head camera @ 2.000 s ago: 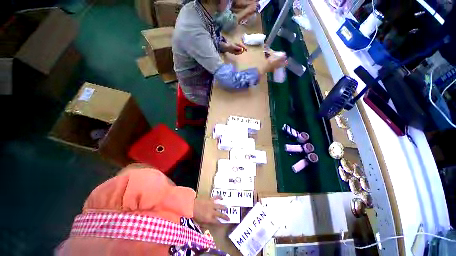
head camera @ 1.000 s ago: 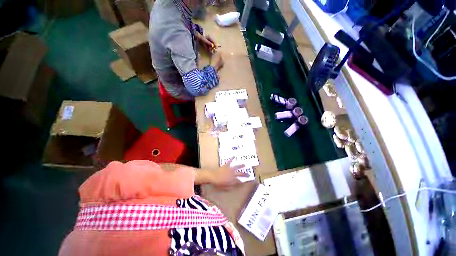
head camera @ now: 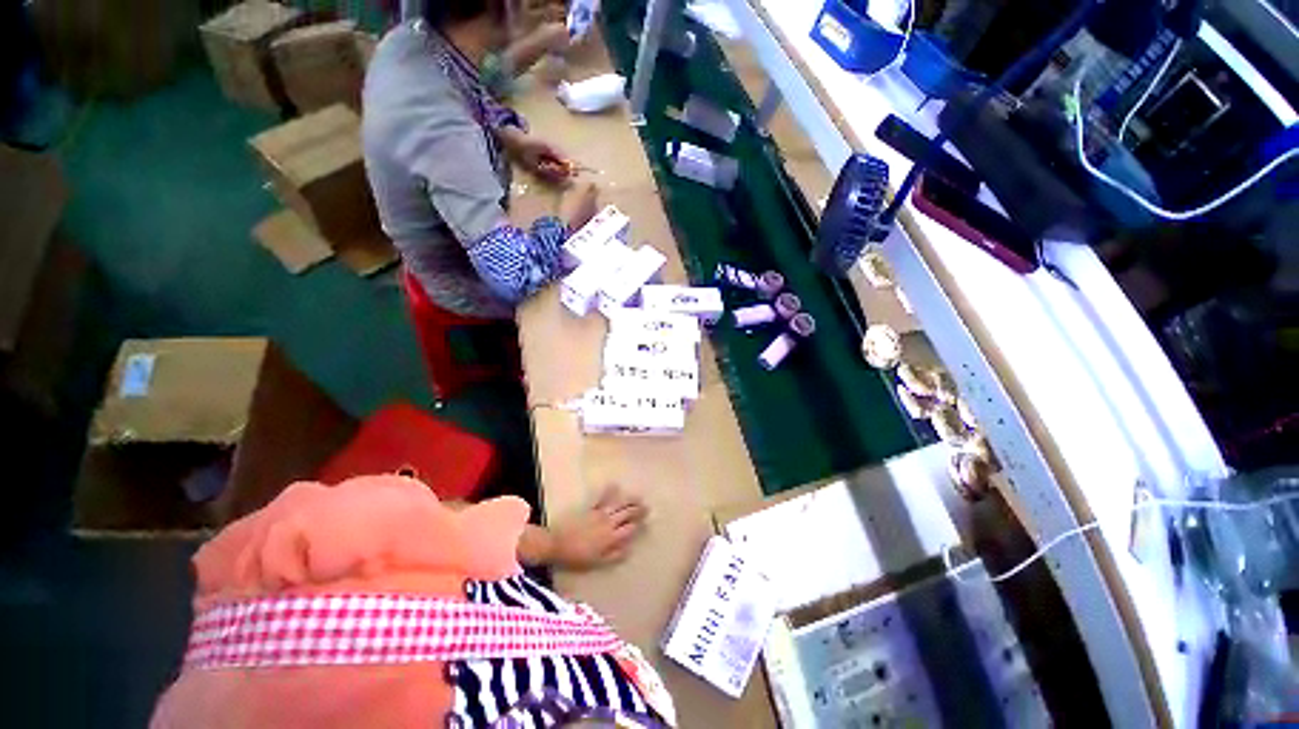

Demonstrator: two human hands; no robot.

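My left hand (head camera: 598,528) rests on the cardboard-covered bench, empty, fingers a little apart, reaching from an orange sleeve. My right hand is out of the picture. Several white retail boxes (head camera: 653,356) lie in a close, uneven row beyond my left hand, not touching it. The nearest one in the row shows "MINI FAN" lettering. A larger-looking white "MINI FAN" box (head camera: 724,615) lies tilted at the bench's near right edge. Several pink handheld fans or handles (head camera: 778,325) lie on the green conveyor, one of them striped.
Another worker (head camera: 453,171) sits along the bench, forearm beside the far boxes. A red stool (head camera: 413,449) and an open carton (head camera: 178,385) stand at left. A dark fan (head camera: 852,214) and shiny round parts (head camera: 933,399) line the shelf (head camera: 1026,370). A pale tray (head camera: 912,655) lies low right.
The row of boxes has shifted along the bench towards the other worker. My left hand has come off the nearest boxes and now lies on the bench. The view has also shifted.
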